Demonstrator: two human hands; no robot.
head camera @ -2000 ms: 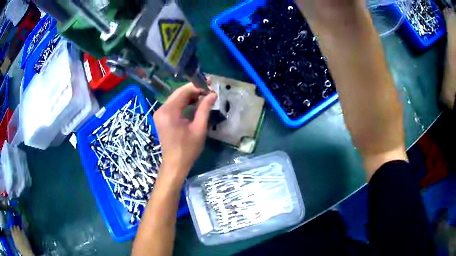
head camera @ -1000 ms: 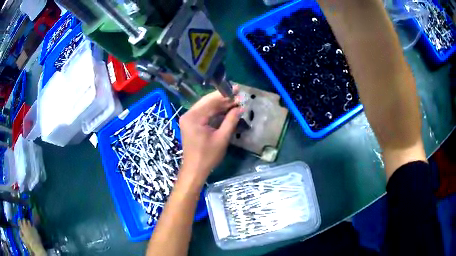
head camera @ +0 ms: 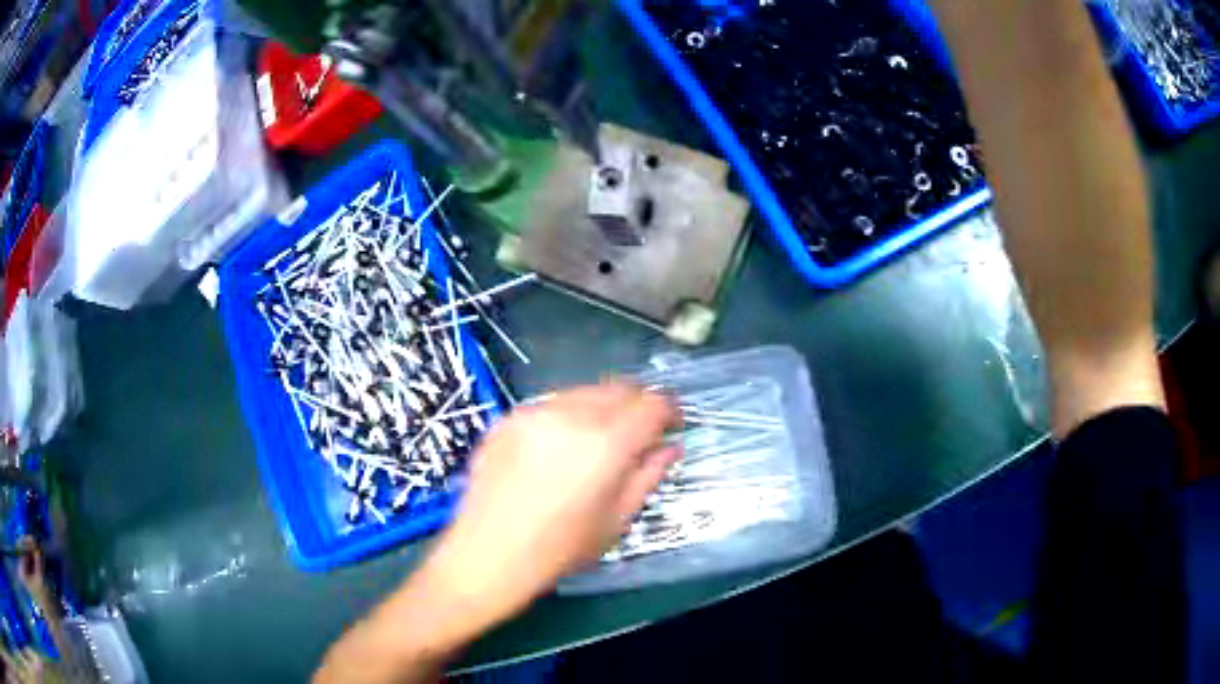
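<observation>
My left hand [head camera: 569,468] is blurred over the left part of the clear plastic box [head camera: 803,468], where thin silvery pins lie in rows. Its fingers are bent downward, and I cannot tell whether they hold a pin. The small silvery fixture block [head camera: 616,201] stands on the grey base plate [head camera: 696,221] under the ram [head camera: 575,120], with its dark hole visible and no pin seen in it. My right forearm [head camera: 1070,201] reaches up past the top edge, and the right hand is out of the picture.
A blue tray of pins [head camera: 274,454] is left of the box, some pins jutting over its rim. A blue tray of black rings [head camera: 789,241] lies right of the press. A red bin [head camera: 321,114] and whitish containers [head camera: 147,174] are upper left. Another person's hand [head camera: 34,575] shows far left.
My left hand has left the fixture block and moved down to the clear box, uncovering the block. The camera view has shifted. My right arm is still raised.
</observation>
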